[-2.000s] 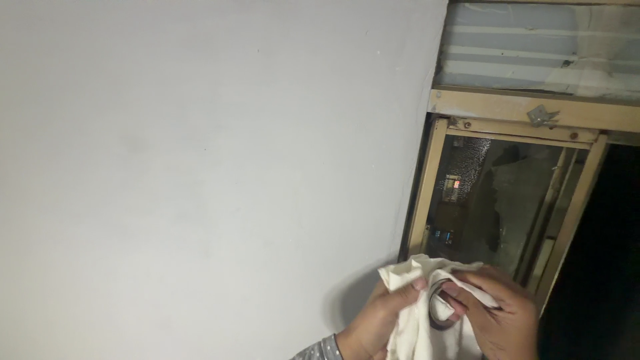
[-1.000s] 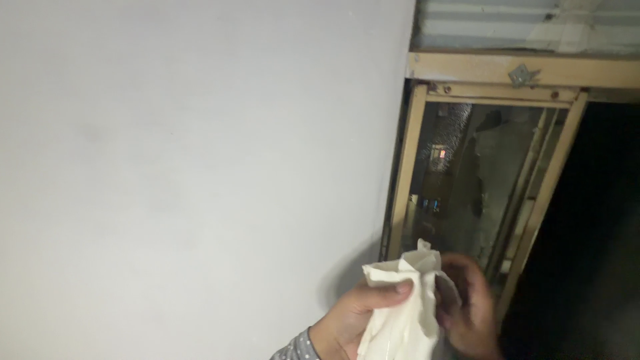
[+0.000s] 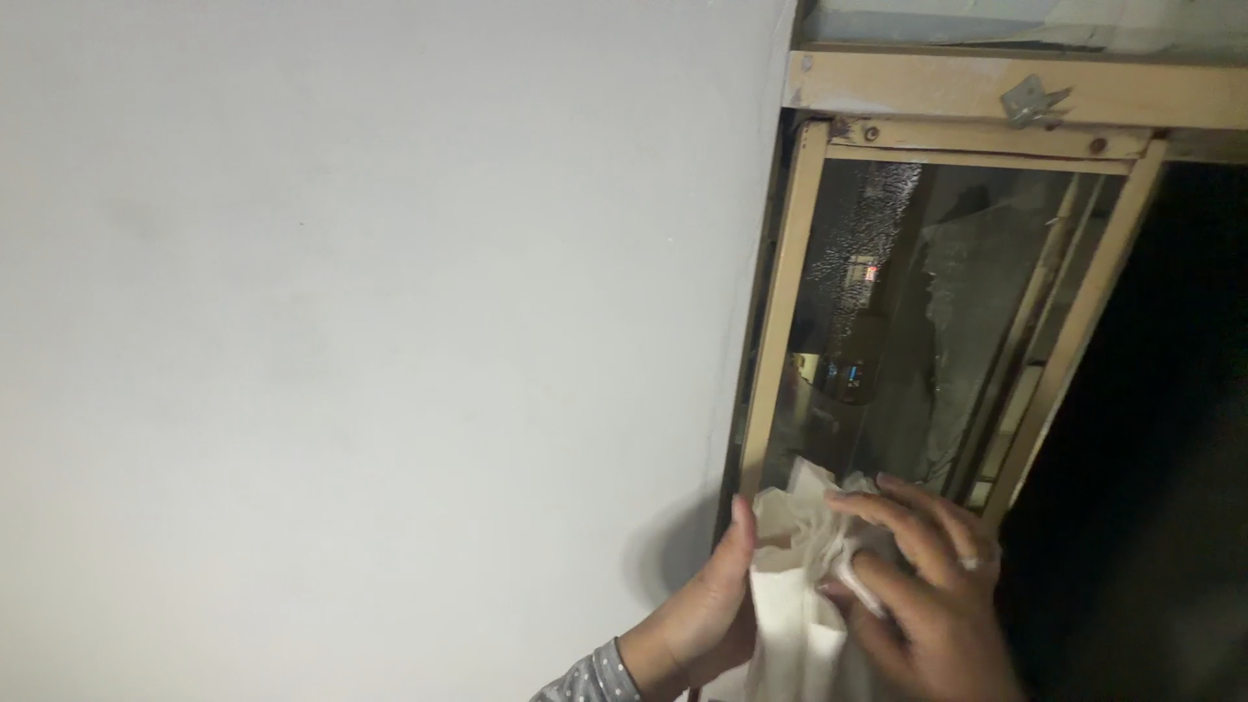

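A cream-white cloth [image 3: 785,614], gathered and folded at its top, is held between both hands at the lower middle right. My left hand [image 3: 707,609], with a grey dotted cuff at the wrist, grips its left side with the thumb up along the edge. My right hand [image 3: 926,585], wearing a ring, is at the right side, its fingers on the bunched upper part. The right hand is somewhat blurred. The cloth's lower end runs out of the frame, and the left fingers are hidden behind it.
A plain pale wall [image 3: 370,322] fills the left. Beyond the hands stands a sliding window with a tan frame [image 3: 785,312] and a dark glass pane [image 3: 877,292] with reflections. A metal latch piece [image 3: 1029,100] sits on the upper rail. The right side is dark.
Two seconds ago a ring-like, dark-edged loop showed between the hands; it is not visible now. The right fingers have spread over the cloth's top, and the left thumb now points up.
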